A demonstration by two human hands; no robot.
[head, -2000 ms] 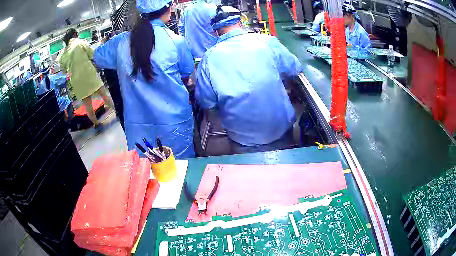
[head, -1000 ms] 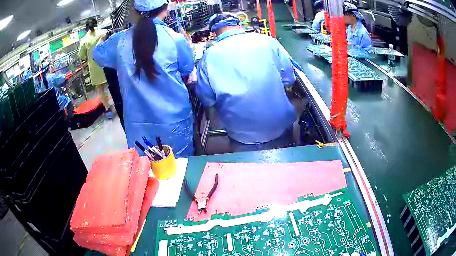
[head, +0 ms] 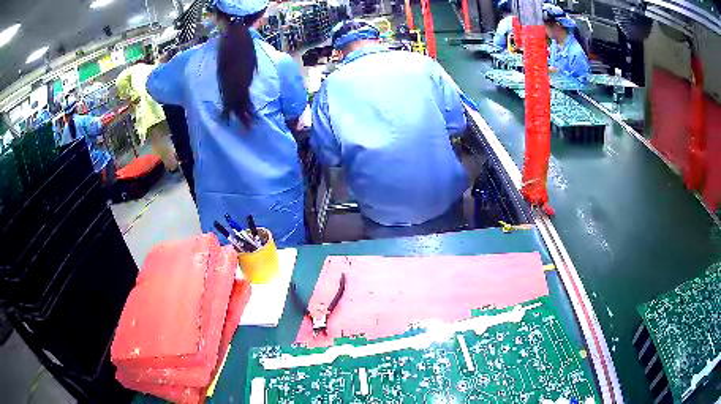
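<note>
A large green circuit board (head: 427, 368) with dense white markings lies at the bottom centre, cut off by the lower edge. A long white strip runs along its far edge. It overlaps a flat pink foam sheet (head: 443, 276). Side cutters (head: 319, 319) with dark handles lie open on the sheet's left part, jaws towards the board. A small blue spot shows at the board's lower right edge; I cannot tell what it is. Neither my left hand nor my right hand is in view.
A red foam stack (head: 170, 308), a yellow pen cup (head: 259, 260) and white paper (head: 271, 296) are at bench left. Black totes (head: 63, 252) stand further left. Two people in blue smocks stand beyond the bench. A conveyor (head: 601, 213) with boards and a red-wrapped post (head: 536, 118) is right.
The board, foam sheet and cutters have stayed in place. In the background, the person in yellow has moved and now bends forward. The person at the centre has shifted slightly.
</note>
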